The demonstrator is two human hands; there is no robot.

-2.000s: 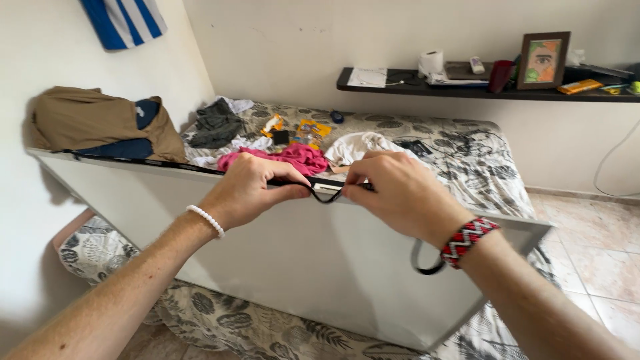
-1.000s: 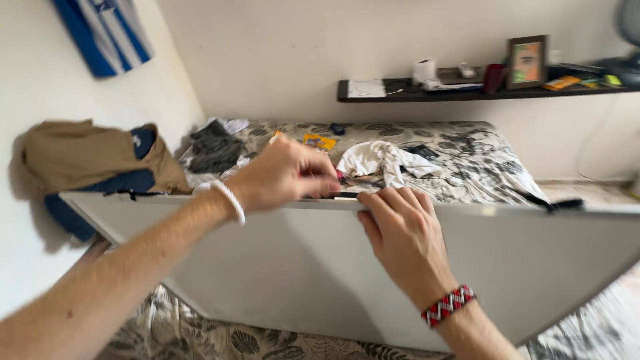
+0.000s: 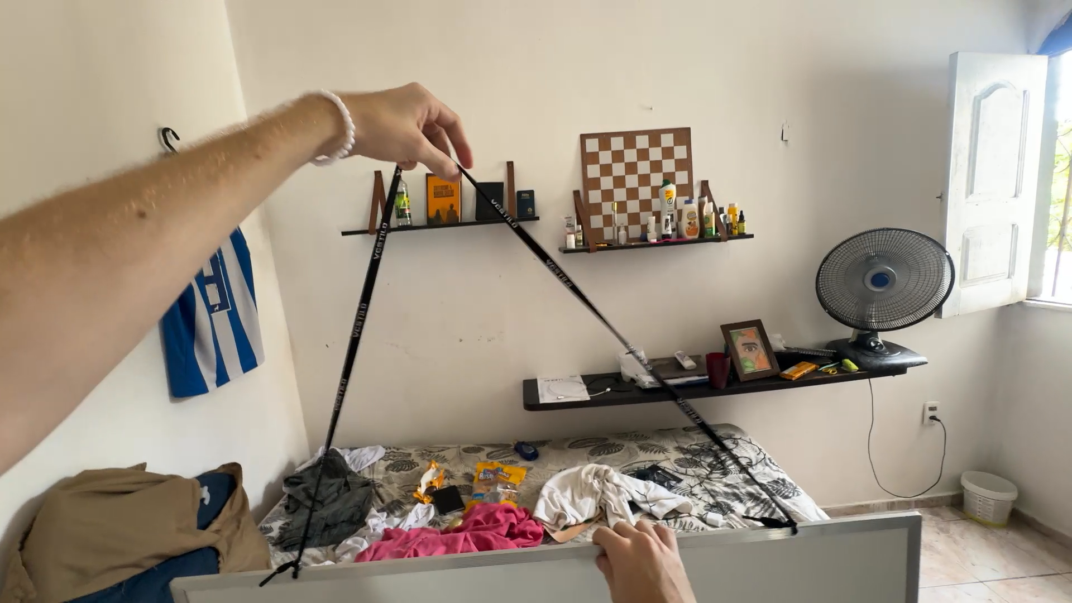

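Note:
My left hand (image 3: 419, 130), with a white bead bracelet at its wrist, is raised and holds up a black printed strap (image 3: 358, 310) at its middle. From the fingers the strap runs down in two taut lengths, knotted near both ends of the top edge of a white board with a metal frame (image 3: 837, 532). My right hand (image 3: 643, 563) grips the board's top edge between the two knots. The board's lower part is out of frame.
Behind the board is a bed (image 3: 569, 440) with a pink cloth (image 3: 473, 532), a white cloth (image 3: 599, 494) and snack packets. A brown garment (image 3: 134, 528) lies at left. A black wall shelf (image 3: 603, 398) carries a picture frame (image 3: 749, 350) and a fan (image 3: 883, 280).
My left hand has risen from the board's top edge, and the strap is now stretched up into a peak. My right hand stays at the board's edge. The view has tilted up.

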